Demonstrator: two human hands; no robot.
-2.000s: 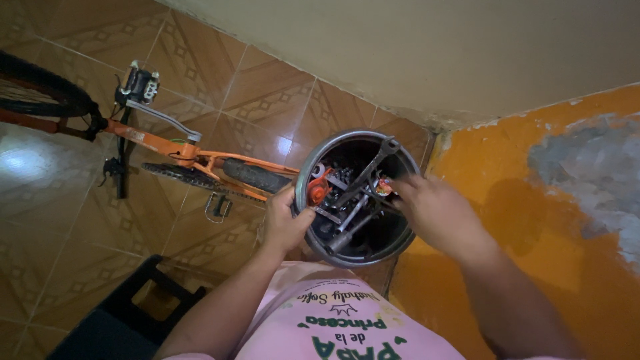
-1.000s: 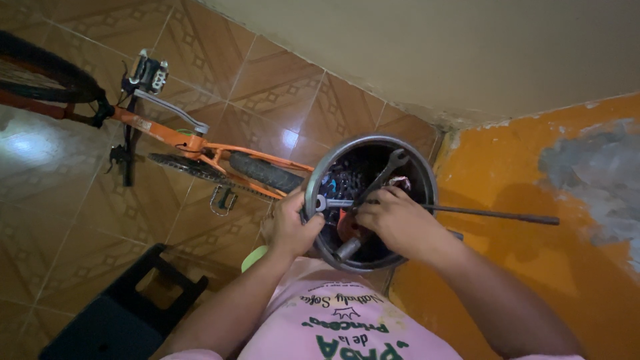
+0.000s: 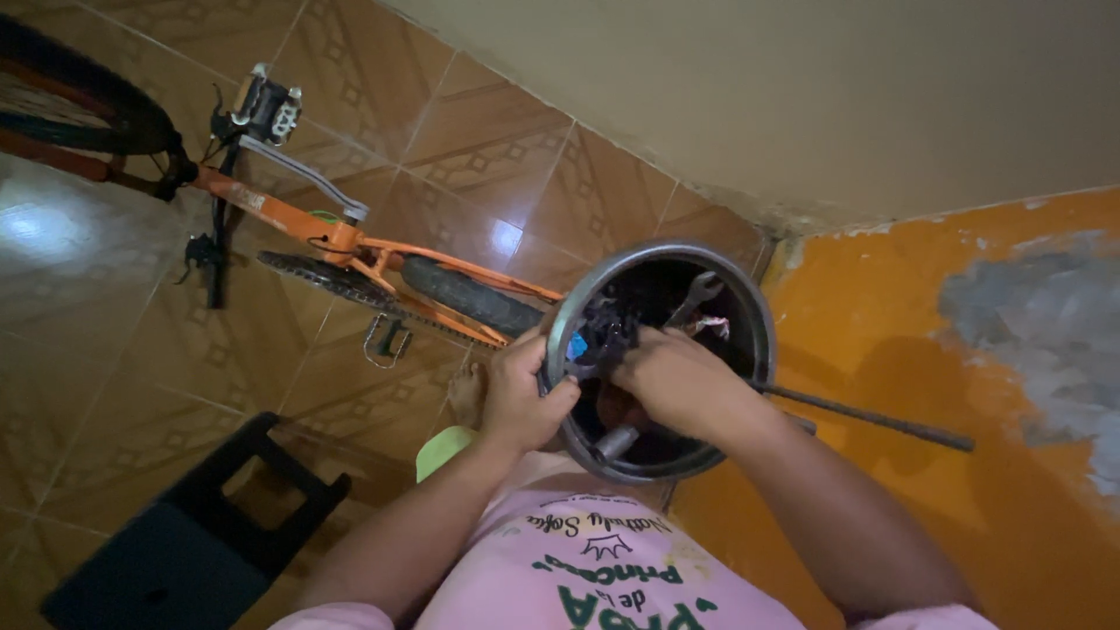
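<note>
My left hand (image 3: 522, 398) grips the left rim of a round dark container (image 3: 761, 319) that holds tools and small metal parts. Inside it reaches my right hand (image 3: 669, 376), its fingertips hidden among the contents. Just above that hand an open-end wrench (image 3: 697, 296) leans against the inner wall. A metal tube (image 3: 618, 444) lies low in the container, and a small blue piece (image 3: 577, 346) shows near the left rim. Out over the right side sticks a long thin metal rod (image 3: 875, 416), with the end of a shorter bar (image 3: 801, 425) beside it.
An orange bicycle (image 3: 280, 219) lies along the tiled floor to the left, its rear tyre (image 3: 468, 293) close to the container. A dark plastic stool or crate (image 3: 175, 551) stands lower left. Walls meet in a corner behind the container; the orange wall (image 3: 875, 306) is at the right.
The long rod now sticks out over the right rim; two seconds ago it did not. My right hand has moved from the right side inward and deeper. An orange item seen inside earlier is now mostly covered.
</note>
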